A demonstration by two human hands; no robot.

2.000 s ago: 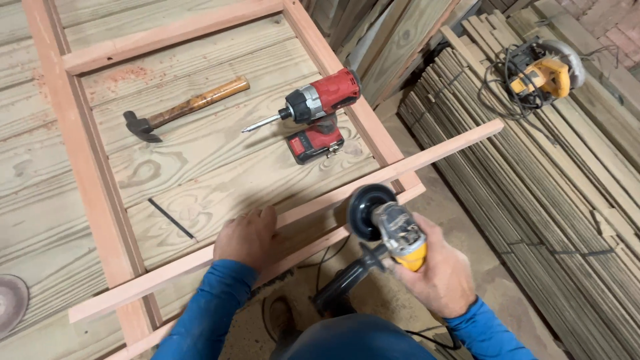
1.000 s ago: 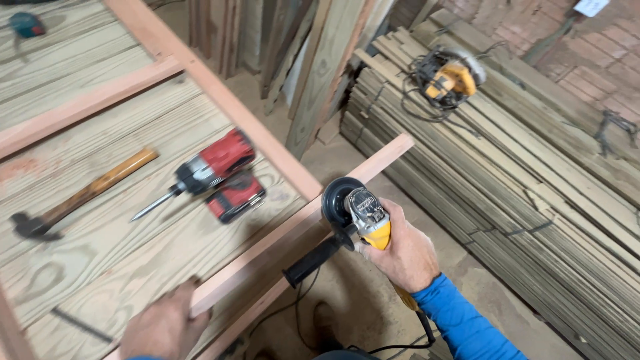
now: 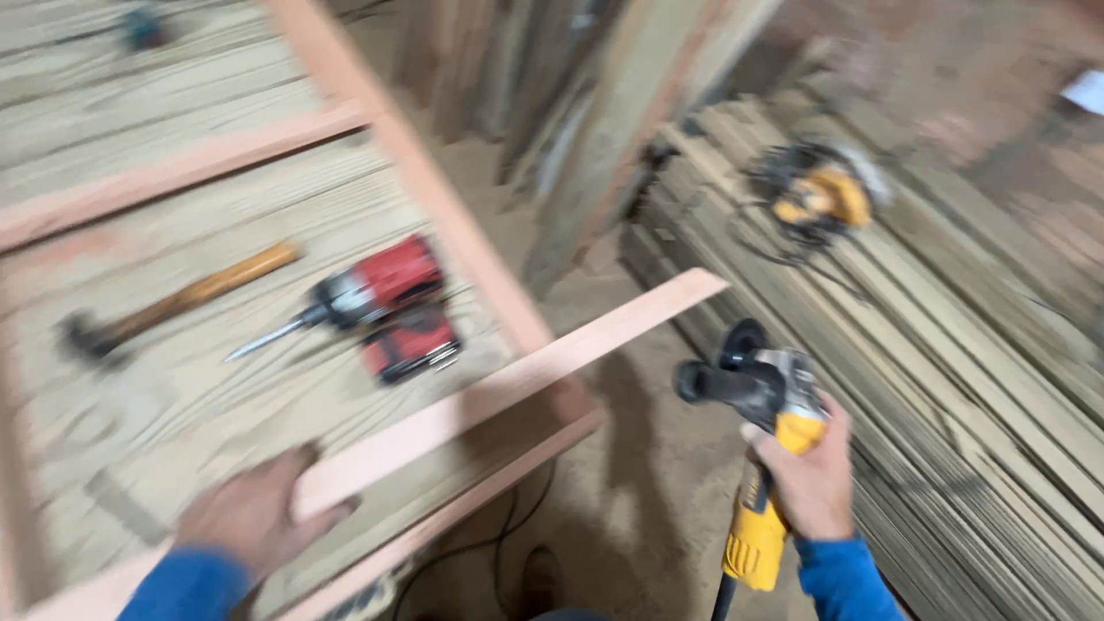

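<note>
My left hand (image 3: 259,513) grips a pale pink wooden strip (image 3: 509,379) that lies slanting across the corner of a wooden frame (image 3: 457,224), its far end jutting past the edge. My right hand (image 3: 806,474) is closed around a yellow DeWalt angle grinder (image 3: 759,526), held out over the floor to the right of the strip. The grinder's disc and black side handle point up and left, apart from the wood. Inside the frame lie a claw hammer (image 3: 185,297) with a wooden handle and a red cordless driver (image 3: 379,285) with a long bit.
A yellow circular saw (image 3: 819,198) with its cord rests on a long stack of boards (image 3: 931,371) at the right. Upright planks (image 3: 621,112) stand behind the frame. A black cord (image 3: 457,548) runs over the floor near a shoe (image 3: 541,573).
My right hand has drawn the grinder away from the strip, out to the right; one second ago its disc was against or very near the wood. My left hand stays on the strip. The view has shifted.
</note>
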